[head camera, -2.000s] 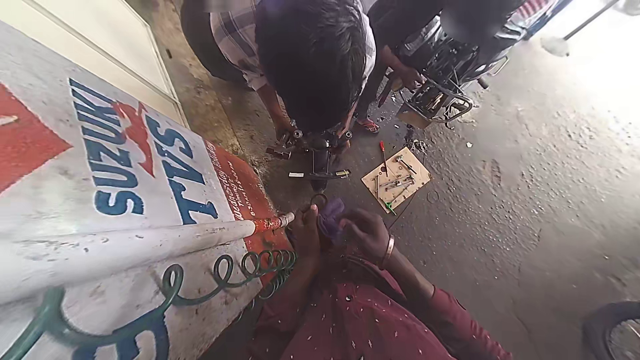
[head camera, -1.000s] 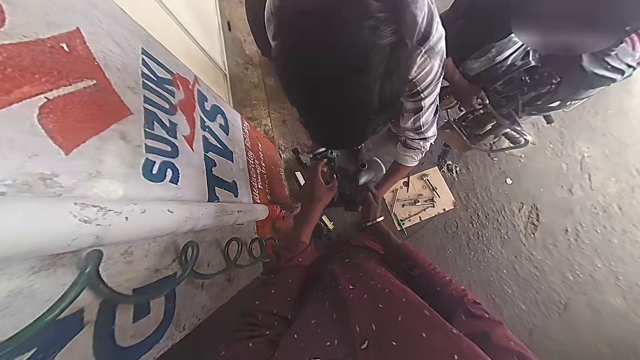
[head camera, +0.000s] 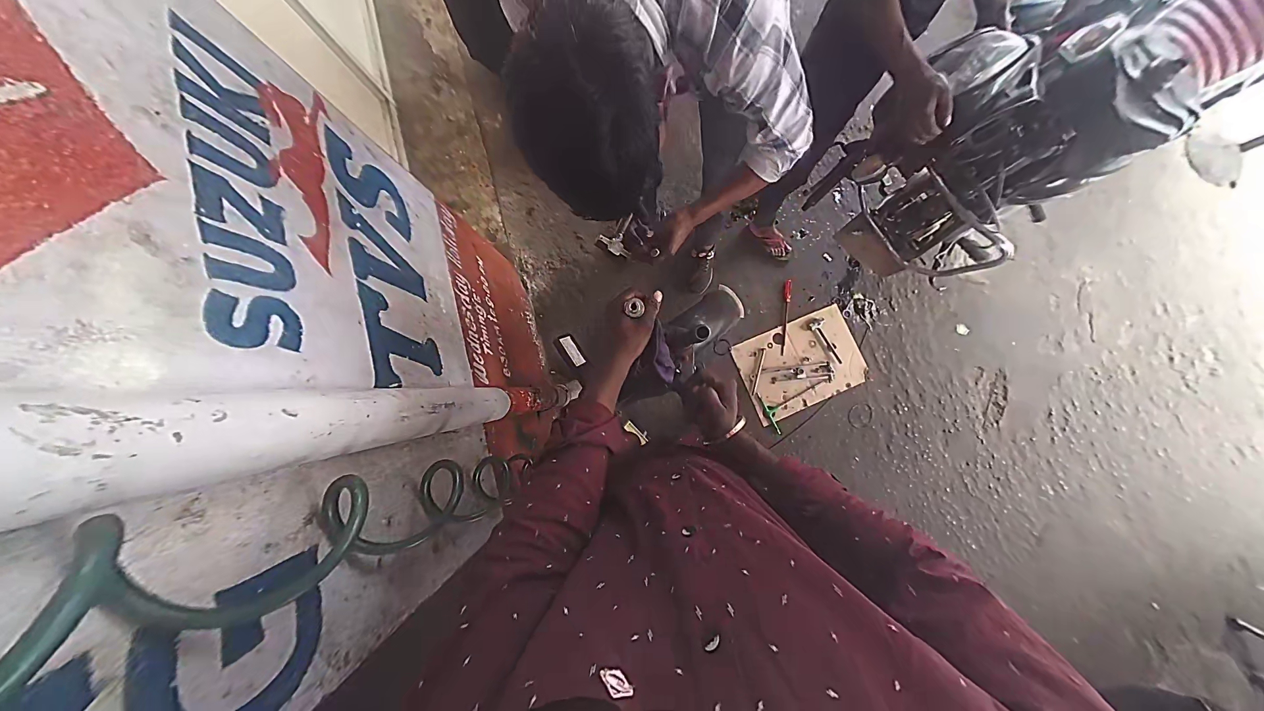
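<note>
My left hand (head camera: 632,321) is closed around a small round metal part (head camera: 634,307), its ring-shaped end facing up, with a purple cloth (head camera: 662,357) hanging beside the palm. Lower and to the right, my right hand (head camera: 713,403), with a bangle at the wrist, is curled; whether it holds anything is hidden. Between and just above the hands stands a grey cylindrical metal part (head camera: 713,314) with a dark opening. A co-worker's hand (head camera: 675,233) holds a small metal part (head camera: 617,242) above my left hand.
Right of my hands lies a wooden board (head camera: 847,370) with wrenches and other tools, plus a red-handled screwdriver (head camera: 787,296). A small white box (head camera: 571,351) is on the floor at left. A painted wall (head camera: 326,326), a coiled green hose (head camera: 346,513) and a motorcycle (head camera: 948,217) flank the spot.
My hands, close together around dark parts one second ago, are now further apart, the left raised with a round metal part. The co-worker's head and hands have moved back from mine.
</note>
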